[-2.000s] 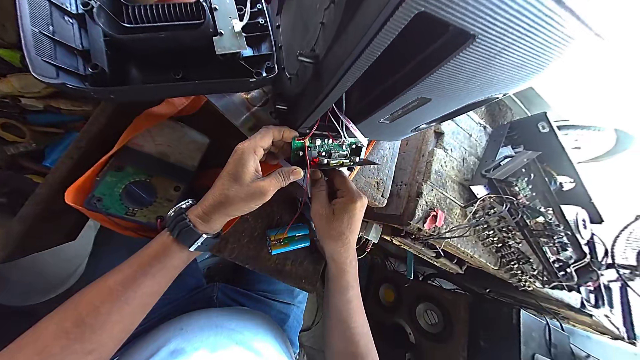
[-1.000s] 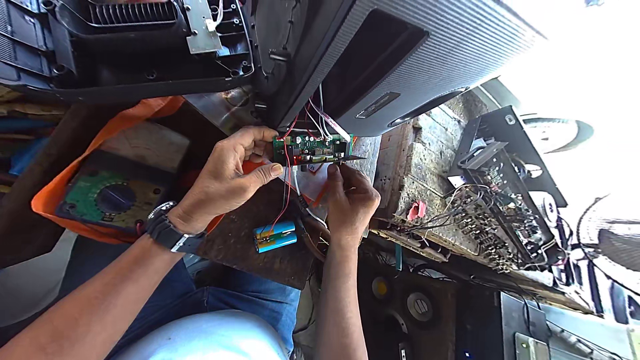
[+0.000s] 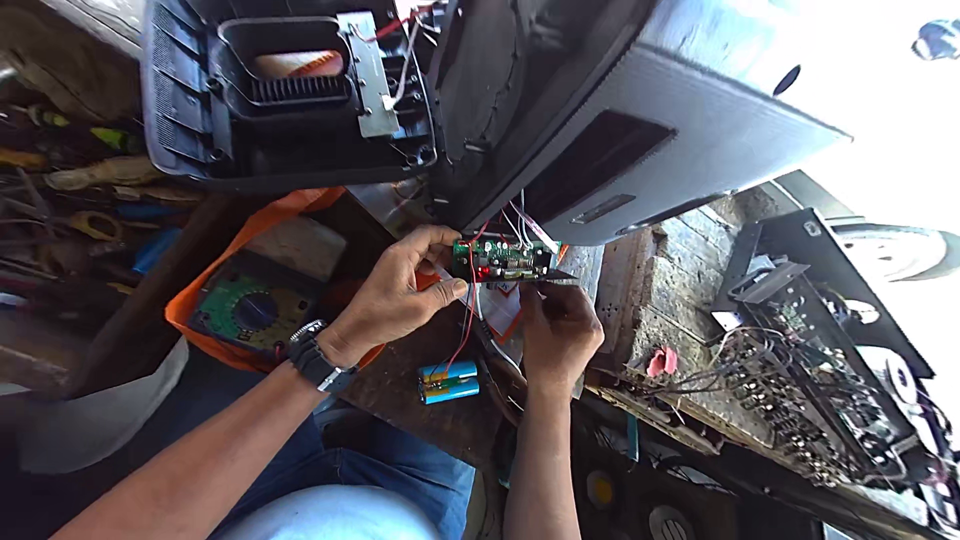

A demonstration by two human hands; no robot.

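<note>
A green circuit board (image 3: 510, 259) with a lit red light and a dark front plate is held by its left end in my left hand (image 3: 405, 289), thumb in front. My right hand (image 3: 559, 330) is at the lower right edge of the plate, fingers curled; whether it grips the plate is hidden. Red and white wires (image 3: 523, 217) run from the board up to a large speaker cabinet (image 3: 622, 165). Thin red wires also lead down to a blue battery pack (image 3: 448, 381) lying on the dark bench below the board.
An opened black plastic housing (image 3: 300, 157) stands at the upper left. A multimeter (image 3: 255, 307) lies in an orange-edged bag at left, near piled tools (image 3: 112, 176). On the wooden bench (image 3: 675, 300) at right are a pink scrap (image 3: 661, 361), tangled wires and an opened metal chassis (image 3: 817, 300).
The view has shifted. My left hand stays at the board's left end, and my right hand stays near its lower right edge, with its fingers now lower and more curled.
</note>
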